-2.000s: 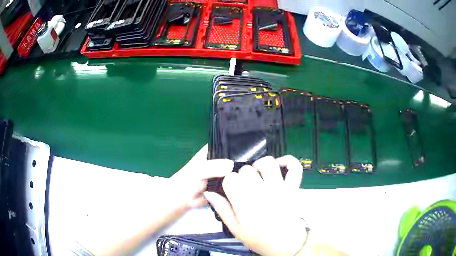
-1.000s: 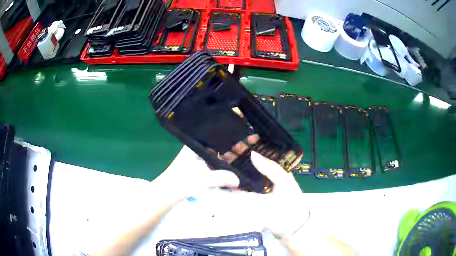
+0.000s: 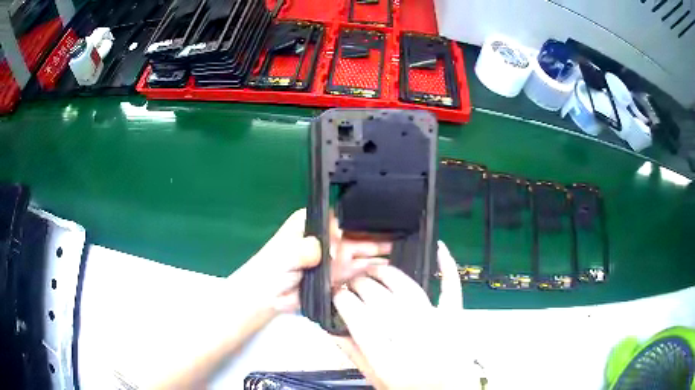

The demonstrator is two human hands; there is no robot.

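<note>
A stack of black phone frames [image 3: 381, 148] is held upright in front of me, its dark panel at the top and its open window below. My left hand [image 3: 286, 263] grips the stack's left edge, with the thumb on the side. My right hand [image 3: 392, 316] holds its lower right part, with fingers across the window. Fingers show through the opening. A row of laid-out frames [image 3: 510, 228] lies on the green belt to the right, with gold marks at the lower ends. Set-aside frames [image 3: 305, 380] lie on the white surface at the bottom edge, partly cut off.
A red tray [image 3: 282, 100] with single frames and a frame pile stands beyond the green belt [image 3: 168, 183]. White tape rolls [image 3: 504, 67] lie at the upper right. A green fan [image 3: 655, 362] is lower right. A white perforated strip [image 3: 57, 289] stands at left. A white bottle [image 3: 85, 62] is upper left.
The stack was tilted to the left and now stands upright, showing a different, greyer face without the gold spots at its top. The rightmost laid-out frame has moved closer to the row since two seconds ago.
</note>
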